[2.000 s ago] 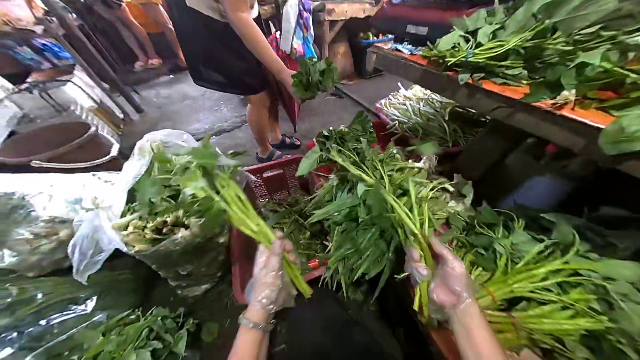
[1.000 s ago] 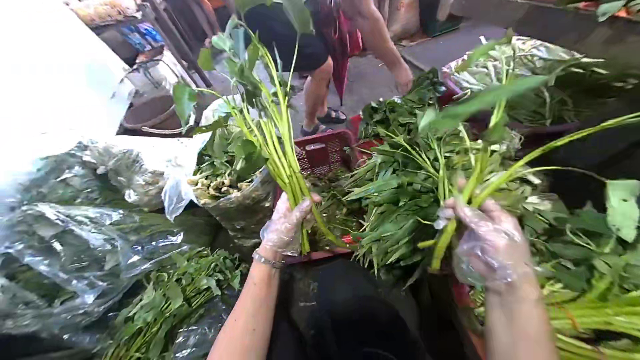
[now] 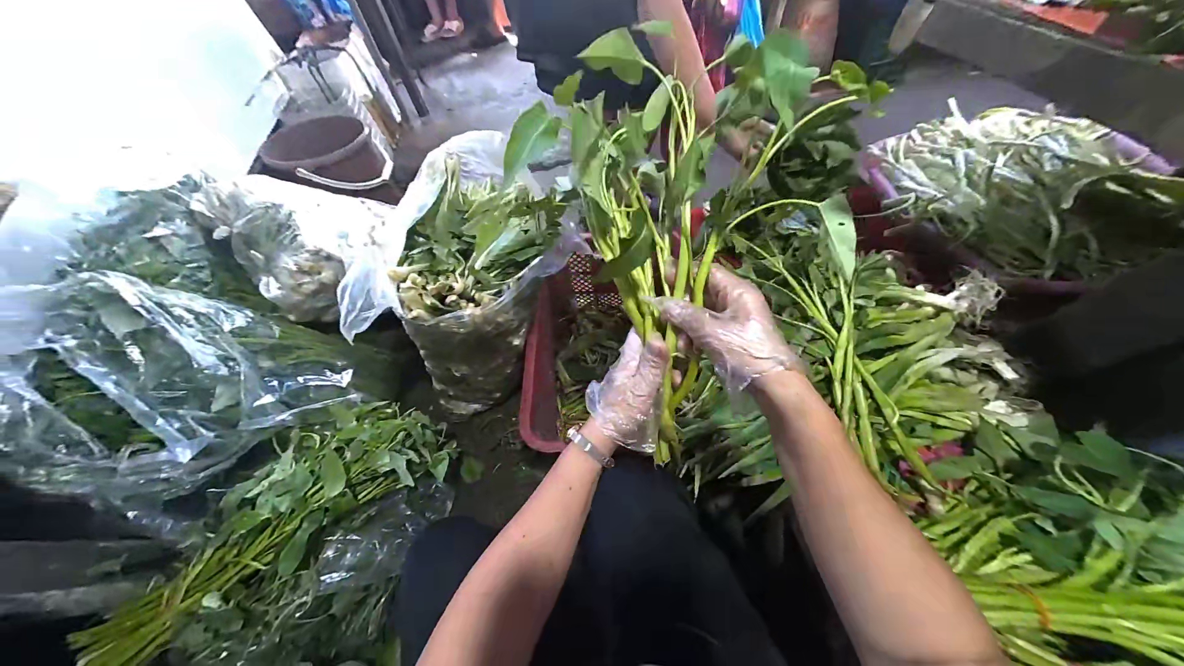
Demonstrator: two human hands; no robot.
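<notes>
My left hand [image 3: 631, 393], in a clear plastic glove with a metal band at the wrist, grips the lower stems of an upright bunch of long-stemmed leafy greens [image 3: 684, 222]. My right hand [image 3: 731, 328], gloved as well, closes on the same stems just above and to the right. Both hands are side by side, and the palms are partly hidden. Behind the bunch is a red plastic crate [image 3: 541, 388] with greens. More leafy greens [image 3: 860, 361] are heaped to the right, and bundled stems [image 3: 1064, 610] with a band lie at the lower right.
A plastic bag of rooted greens [image 3: 472, 342] stands left of the crate. Plastic-covered greens [image 3: 139, 370] and a loose pile of stems [image 3: 305, 518] lie at the left. A brown bucket [image 3: 319, 153] is behind. Pale stalks [image 3: 1008, 185] fill a container at right. A person [image 3: 592, 46] stands ahead.
My right hand has moved left with its stems to meet my left hand, and the two separate clusters are now together in one bunch. The person's arm ahead has shifted.
</notes>
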